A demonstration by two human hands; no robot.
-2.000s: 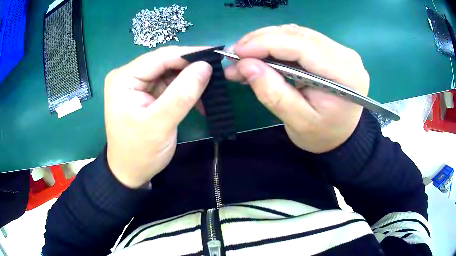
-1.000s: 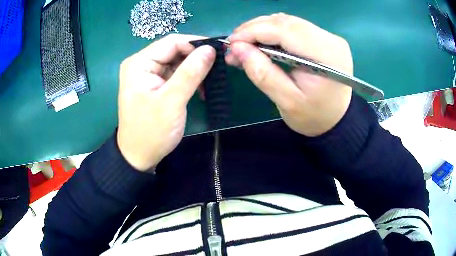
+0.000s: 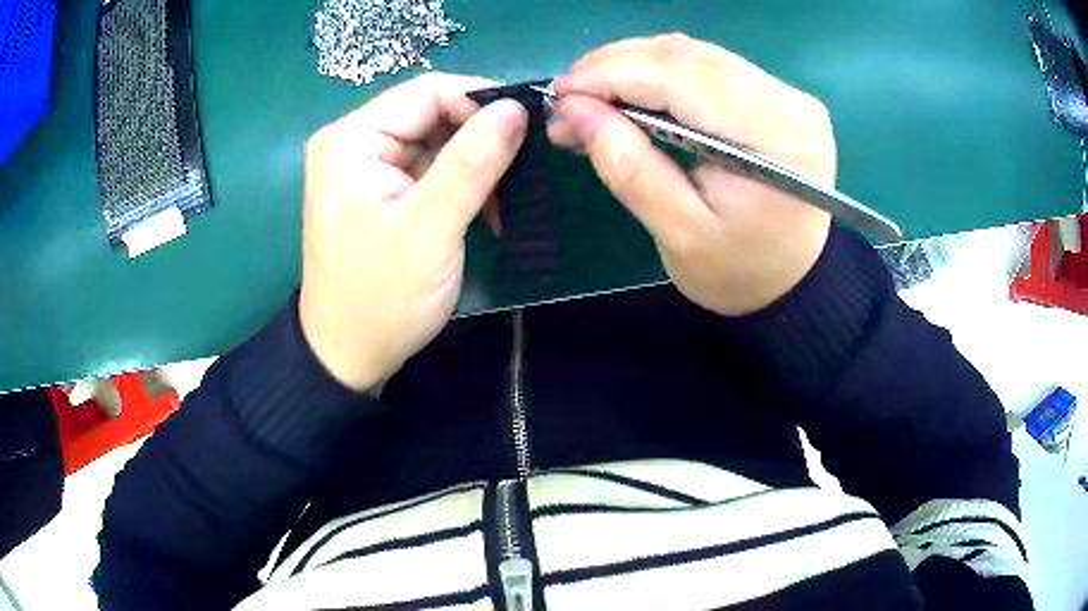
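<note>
My left hand (image 3: 400, 215) pinches a black ribbed strip (image 3: 526, 221) between thumb and fingers at its upper end. The strip hangs down over the edge of the green mat. My right hand (image 3: 716, 167) holds silver tweezers (image 3: 764, 167) slantwise. Their tip is at the strip's upper end, close to my left thumb. Whether a tiny part is between the tips cannot be told. A heap of small silver metal parts (image 3: 379, 36) lies on the mat beyond my left hand.
A long mesh-like panel (image 3: 149, 113) with a white tab lies on the green mat (image 3: 263, 292) at the left. A blue basket (image 3: 24, 72) is at the upper left edge. Dark flat pieces (image 3: 1059, 78) lie at the far right. Red stools (image 3: 110, 418) stand below the mat.
Both hands, the strip and the tweezers have shifted slightly up in the picture, and my left hand also right. The black heap at the top edge has left the view. Both grips stay the same.
</note>
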